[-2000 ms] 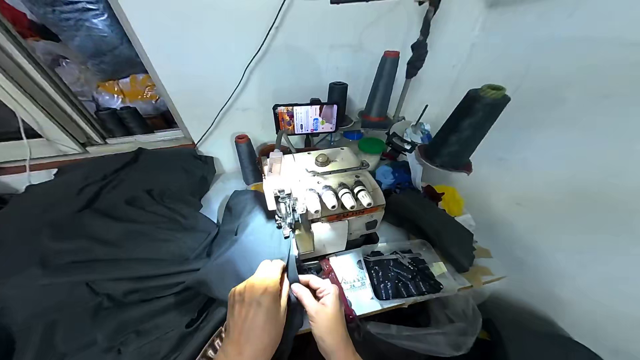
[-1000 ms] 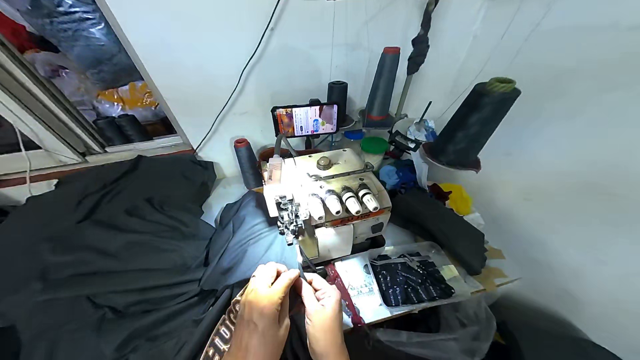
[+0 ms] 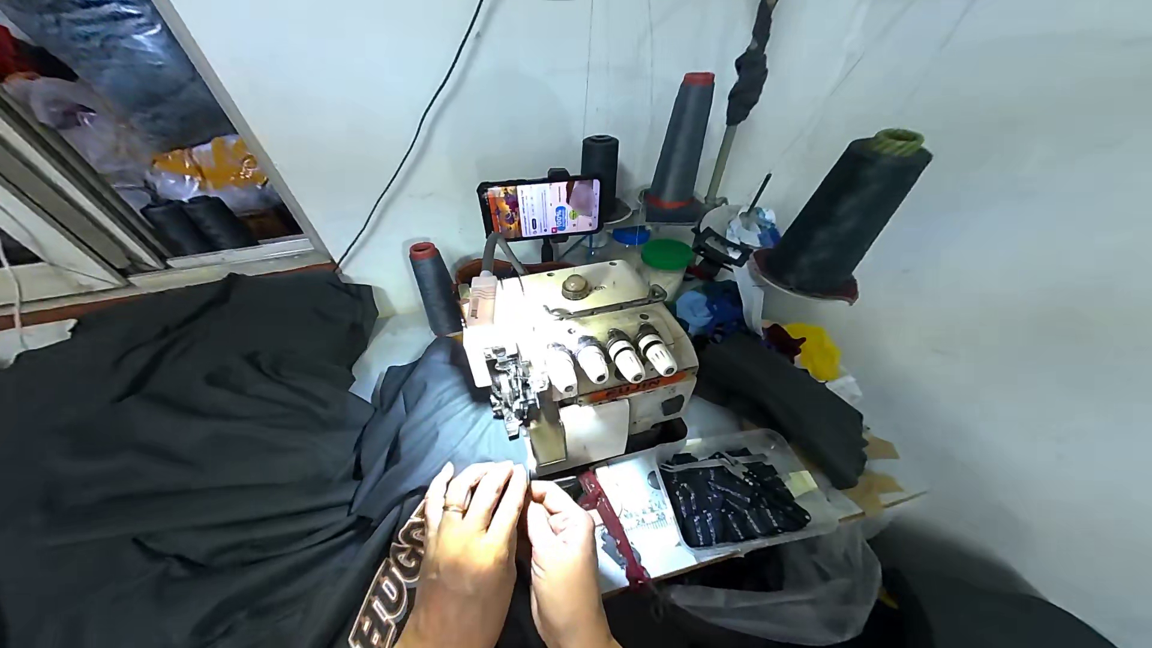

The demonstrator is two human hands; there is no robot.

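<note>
My left hand [image 3: 472, 540], with a ring on one finger, lies on the dark fabric [image 3: 432, 432] just in front of the overlock sewing machine [image 3: 585, 351]. Its fingers press on the fabric's edge. My right hand [image 3: 565, 558] is close beside it, thumb and fingertips pinched at the same edge; the bit between the fingertips is mostly hidden. The fabric runs up to the lit needle and presser foot area [image 3: 513, 396] and spreads in a large dark heap [image 3: 180, 450] to the left.
A clear plastic tray [image 3: 819, 513] of small dark pieces stands right of the machine, near a dark red strip [image 3: 616, 531]. Behind are a phone on a holder [image 3: 544, 209], thread cones [image 3: 681, 144] and a green-lidded jar [image 3: 667, 255]. A large cone [image 3: 841, 216] leans at the right; dark rolled fabric [image 3: 783, 400] lies below.
The dark strip of fabric edge seen between my hands and the machine two seconds ago is now mostly hidden by my fingers. Both hands stay close together in front of the machine.
</note>
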